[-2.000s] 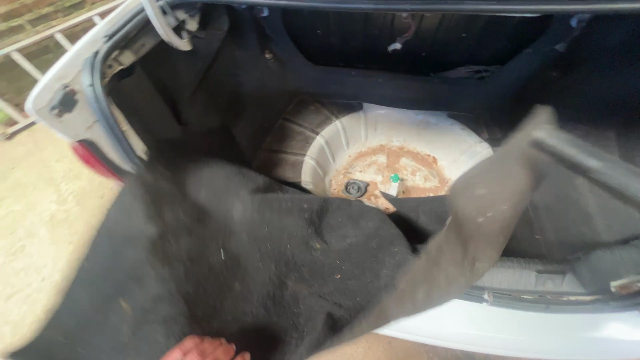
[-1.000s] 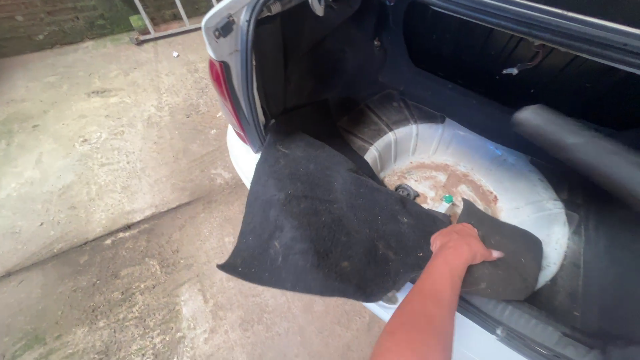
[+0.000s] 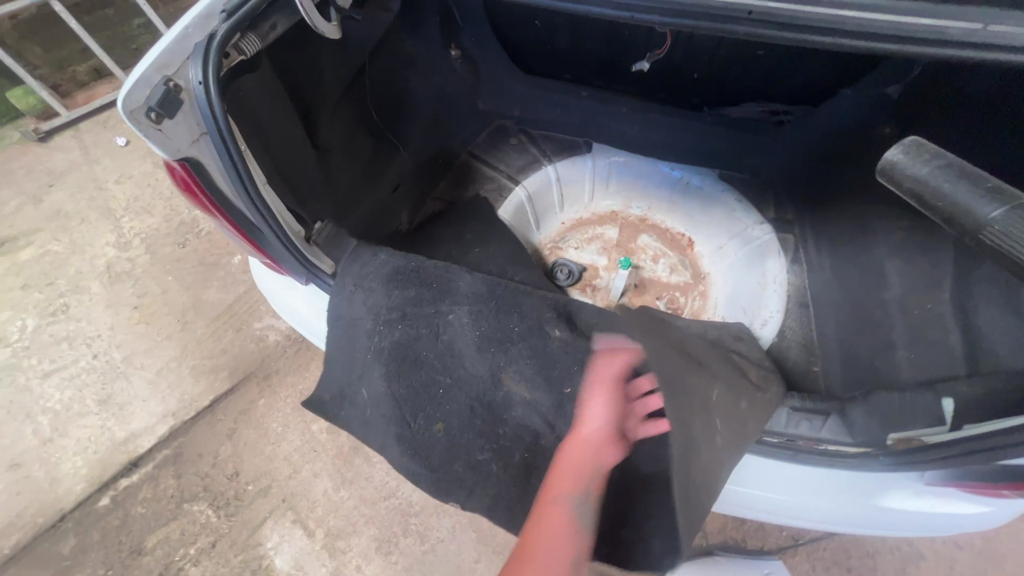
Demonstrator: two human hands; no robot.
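My left hand, blurred, is over a dark carpet-like trunk mat, its fingers bent and apart beside the mat's folded-over grey-brown flap. Nothing is plainly gripped in it; whether the fingertips touch the flap I cannot tell. The mat hangs over the rear edge of a white car's open trunk and partly covers the round spare-wheel well. On the well's dirty, rusty-looking floor are a round black part and a pale piece with a green top. My right hand is out of view.
A dark cylindrical object juts in from the right above the trunk's dark lining. A connector on a wire hangs at the back. The red tail light, concrete ground and metal railing are at the left.
One second ago my left hand lay on the folded part of the mat; now it is left of a larger, raised flap, fingers apart. The mat's folds have changed shape.
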